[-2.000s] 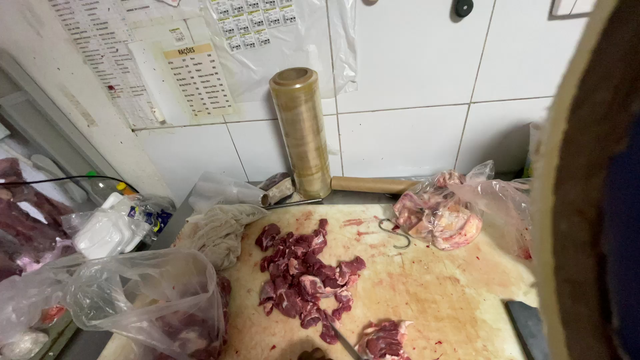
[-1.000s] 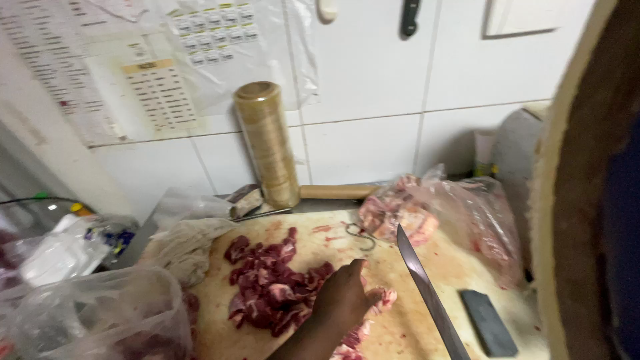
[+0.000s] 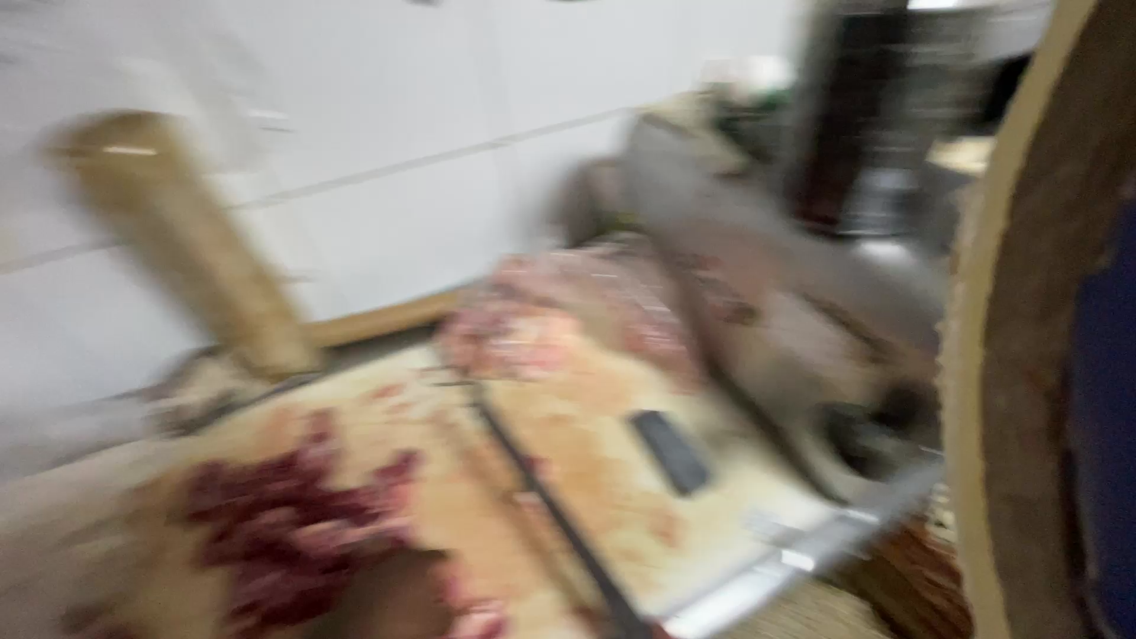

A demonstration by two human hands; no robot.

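Observation:
The frame is blurred by motion. My left hand (image 3: pixel 386 596) shows at the bottom edge as a dark blurred shape against the pile of cut red meat (image 3: pixel 293 532); its fingers cannot be made out. A long-bladed knife (image 3: pixel 555 515) slants over the cutting board (image 3: pixel 577 426), tip up and to the left, its handle end at the bottom edge. My right hand is out of view, so its grip on the knife is hidden. Paler meat in a clear plastic bag (image 3: pixel 550 328) lies at the board's back edge. A dark rectangular block (image 3: pixel 672 451) rests on the board's right part.
A wrapped upright roll (image 3: pixel 191 248) leans by the tiled wall (image 3: pixel 399 213), beside a wooden rod (image 3: pixel 382 318). Right of the board stands a large grey machine-like body (image 3: pixel 763 266). A metal edge (image 3: pixel 799 559) runs along the near right. A thick curved rim (image 3: pixel 1012 355) blocks the far right.
The view has swung right. My left hand came into view over the meat one second ago and now sits lower in the frame. The knife also appeared between the earlier frames.

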